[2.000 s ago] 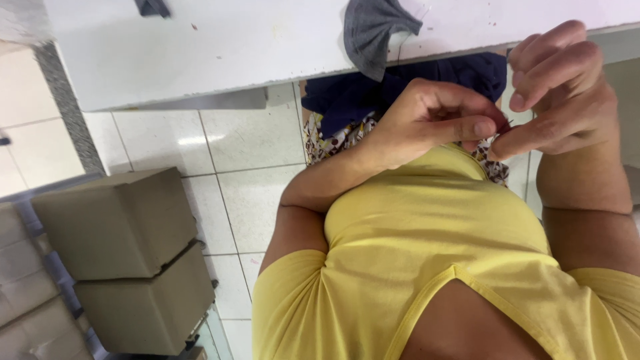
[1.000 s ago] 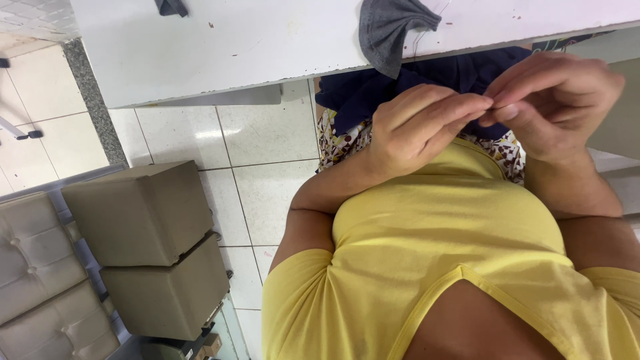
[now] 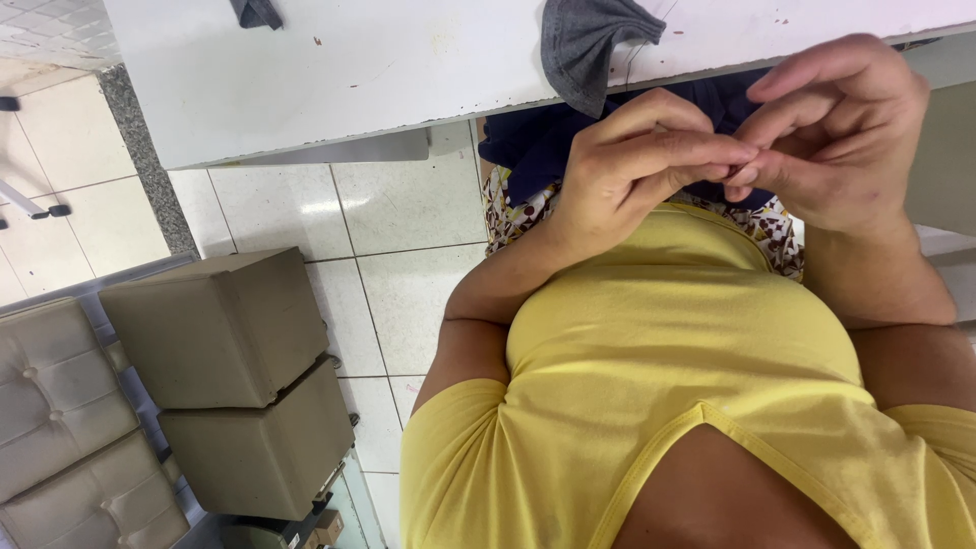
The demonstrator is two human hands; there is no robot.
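Observation:
Above my lap, my left hand (image 3: 637, 164) and my right hand (image 3: 839, 145) meet at the fingertips. Thumb and index finger of each are pinched together around a small thin thing (image 3: 736, 173), mostly hidden and too small to name. The other fingers of my right hand are loosely curled. Just beyond my left hand, a gathered grey fabric piece (image 3: 583, 53) hangs partly over the edge of the white table (image 3: 381, 69), with dark loose threads beside it. Dark blue cloth (image 3: 526, 145) lies over my lap, below the table edge and partly behind my hands.
Another dark grey fabric piece (image 3: 258, 14) lies at the table's far left. Two box-shaped upholstered stools (image 3: 213, 328) stand on the tiled floor to the left, beside tufted seat cushions (image 3: 53, 396). The table's chipped front edge runs close in front of my hands.
Two seconds ago my right fingers were more spread; one second ago both hands were drawn together at the fingertips. Now they still touch, with my right index finger raised. The grey fabric has stayed on the table edge.

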